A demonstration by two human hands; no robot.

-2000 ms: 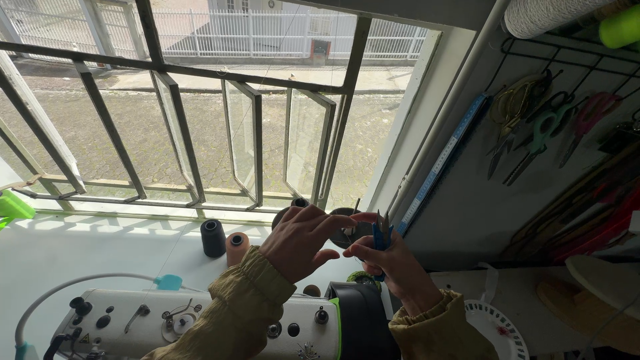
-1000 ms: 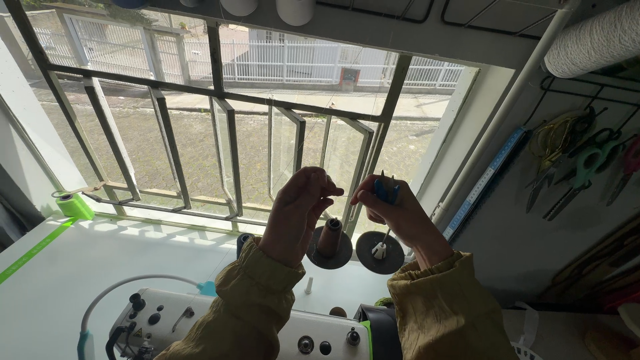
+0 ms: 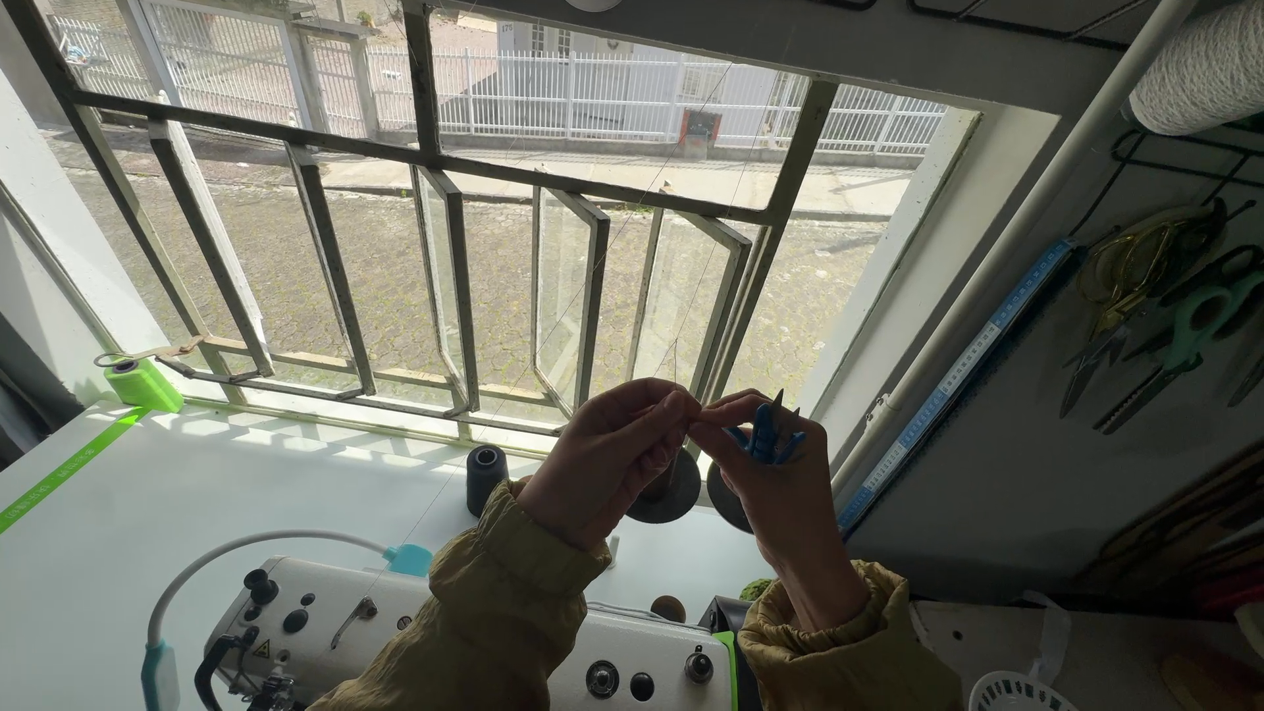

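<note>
My left hand (image 3: 622,459) and my right hand (image 3: 780,484) meet at the fingertips above a white sewing machine (image 3: 553,642), pinching thin thread (image 3: 675,360) that rises in front of the window. Small blue-handled thread snips (image 3: 765,434) are tucked in my right hand, blades pointing up. Just behind my hands are two dark round spool stands (image 3: 671,499), partly hidden; whether a cone sits on the right one cannot be told. A dark thread cone (image 3: 486,479) stands on the white table, left of my left hand.
A barred window (image 3: 434,158) with tilted panes lies ahead. Scissors (image 3: 1185,336) and a blue-and-white ruler (image 3: 958,380) hang along the right wall. A white cone of cord (image 3: 1200,74) is at upper right. A green tape measure (image 3: 143,385) lies at the table's left; a lamp's bent neck (image 3: 257,538) arches beside the machine.
My hands, apart one second ago, have come together at the fingertips. The snips stay in my right hand. The view has shifted.
</note>
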